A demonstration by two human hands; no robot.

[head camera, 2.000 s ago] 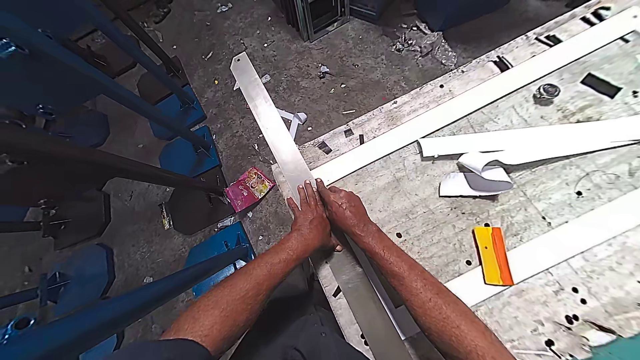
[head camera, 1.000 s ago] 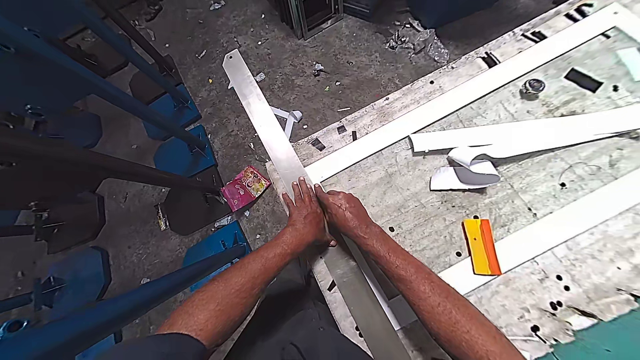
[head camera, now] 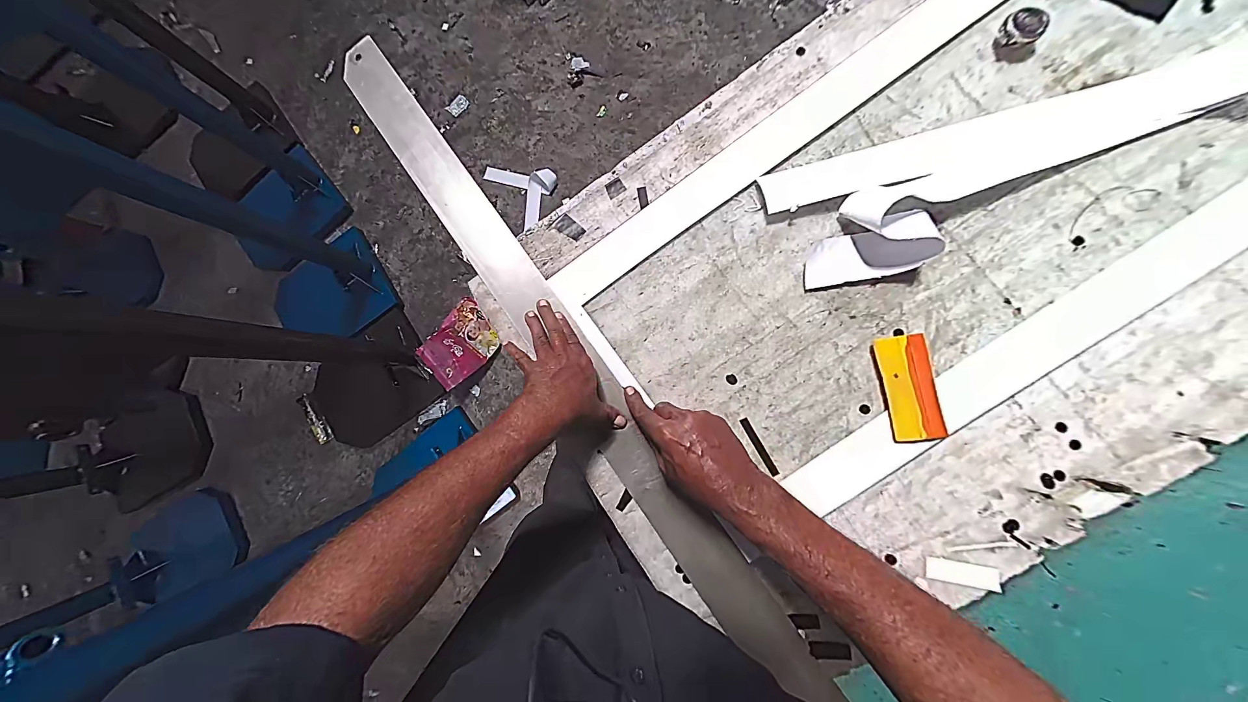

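A long metal straightedge with a hole at its far end lies across the corner of a white frame on the worktable. My left hand presses flat on the straightedge with its fingers apart. Beside its right edge, my right hand is curled, index finger extended along the white strip; whether it holds a small tool is hidden. A yellow and orange squeegee-like scraper rests partly on the frame's near strip. Curled white strip material lies inside the frame.
The worktable's worn board has dark spots and scraps. A small roll stands at its far side. A pink printed packet is by the corner. Blue metal stands fill the left, and scraps litter the floor.
My right hand has moved slightly down along the straightedge, away from my left hand's fingertips. My left hand remains pressed on the straightedge.
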